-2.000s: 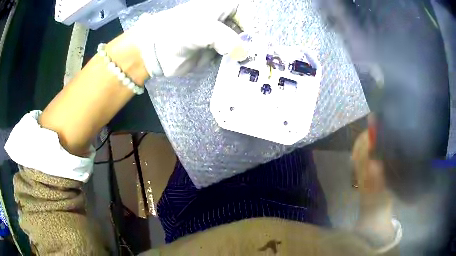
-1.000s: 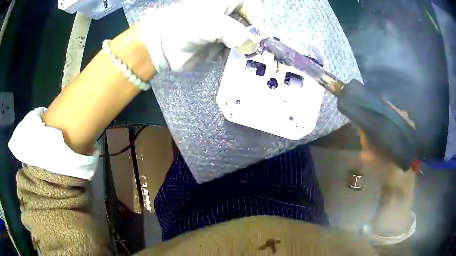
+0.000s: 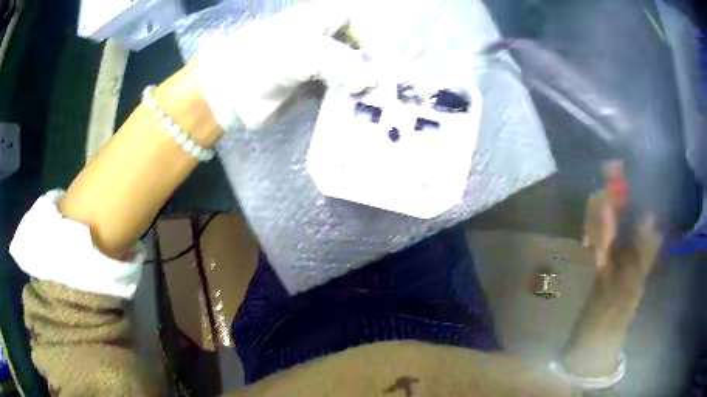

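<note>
A white plastic housing [image 3: 387, 167] lies on a silvery textured sheet [image 3: 271, 225]. It has dark openings and a black block [image 3: 450, 101] near its upper right corner. My left hand [image 3: 291, 66], in a white glove, is at the housing's upper left edge with fingertips closed there; small parts between them cannot be made out. My bare right hand [image 3: 619, 233] is at the right, off the housing and strongly blurred. A blurred long tool [image 3: 570, 89] with a red end shows just above it; the grip on it is unclear.
A white boxy unit [image 3: 136, 19] is at the upper left and another pale unit [image 3: 8, 150] at the left edge. A pale strip [image 3: 107, 101] runs along the dark green bench. A blue edge [image 3: 688, 246] shows at the right. My lap is below the sheet.
One second ago the tool's tip was at the housing beside my left fingertips; now tool and right hand are away to the right. The left hand stays at the same corner.
</note>
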